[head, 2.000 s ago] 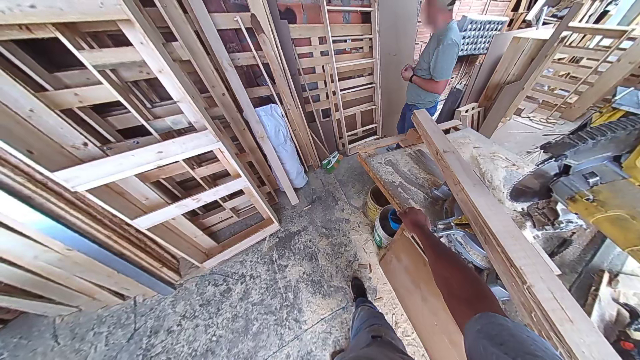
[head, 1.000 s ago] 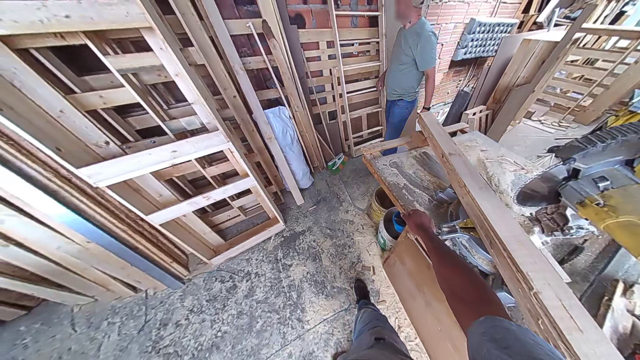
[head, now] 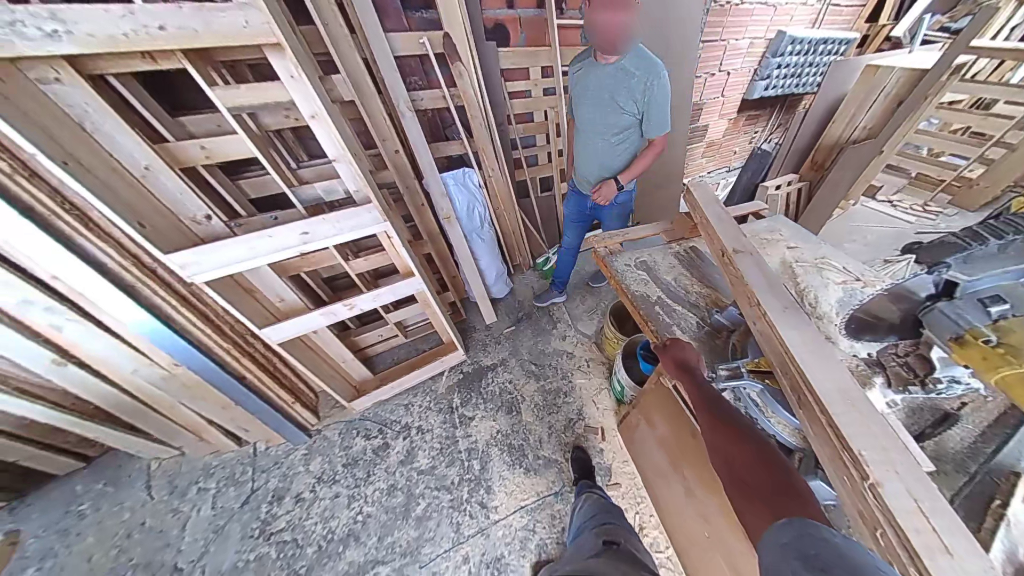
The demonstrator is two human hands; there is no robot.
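My right hand (head: 678,360) rests at the edge of a dusty workbench (head: 640,280), its fingers partly hidden; whether it grips anything cannot be told. Just left of it, a blue object (head: 647,358) shows in a white bucket (head: 625,379), with a yellowish bucket (head: 616,328) behind. A brown board (head: 680,472) stands below my forearm. Long wooden planks (head: 800,384) lie over the bench to the right of my arm. Farther right is a saw with a round blade (head: 888,310) and yellow parts (head: 992,352). My left hand is out of view.
Wooden frames (head: 276,244) and long boards lean along the left side. A white sack (head: 476,232) stands among them. A person (head: 616,120) in a grey-green shirt stands beyond the bench. Sawdust and scraps lie on the concrete floor (head: 416,480).
The other person has turned toward the camera and stands nearer the sack, with a hand now at the waist. My right hand stays at the bench edge. The view has shifted slightly.
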